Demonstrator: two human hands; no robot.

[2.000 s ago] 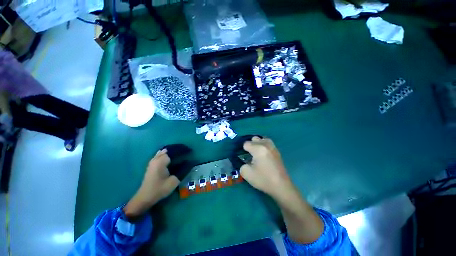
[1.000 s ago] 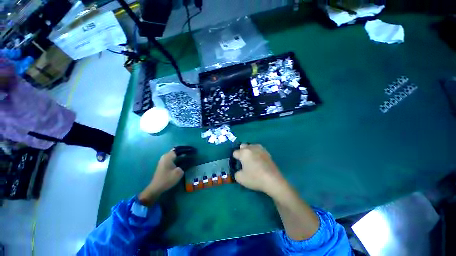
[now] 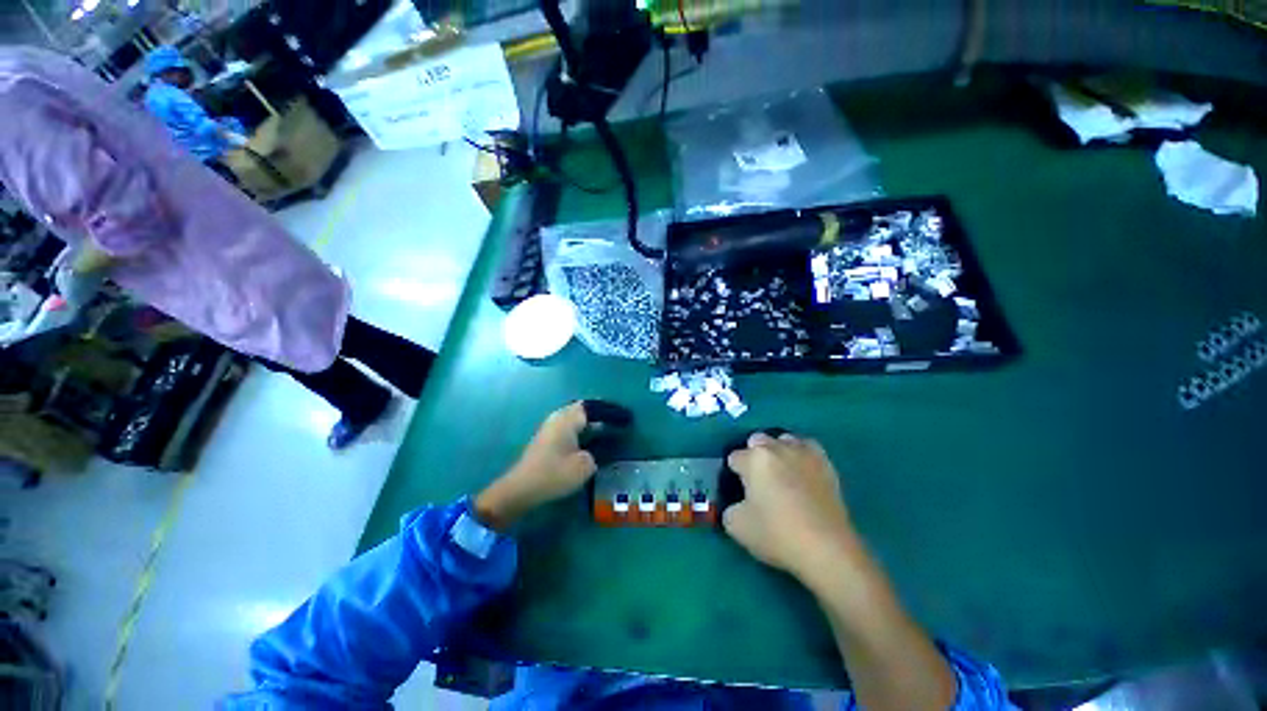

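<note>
The assembly jig (image 3: 656, 492), with a grey top and orange lower edge, lies on the green mat. Several small silver-and-dark pieces sit in a row along its front. My left hand (image 3: 559, 456) holds the jig's left end and my right hand (image 3: 781, 497) holds its right end. Black coverings show on fingertips of both hands, and the fingers hide the jig's ends. A loose pile of silver-white pieces (image 3: 699, 393) lies just above the jig.
Behind are the divided black parts tray (image 3: 910, 364) with an electric screwdriver (image 3: 757, 236) across its top, a bag of screws (image 3: 609, 299) and a round white lid (image 3: 539, 327). Silver rows (image 3: 1226, 364) lie far right. A person in a pink smock (image 3: 181, 229) stands at left.
The view has swung left, so the bench appears further right and more of the pink-smocked person shows. Both hands stay at the jig, which now lies straighter.
</note>
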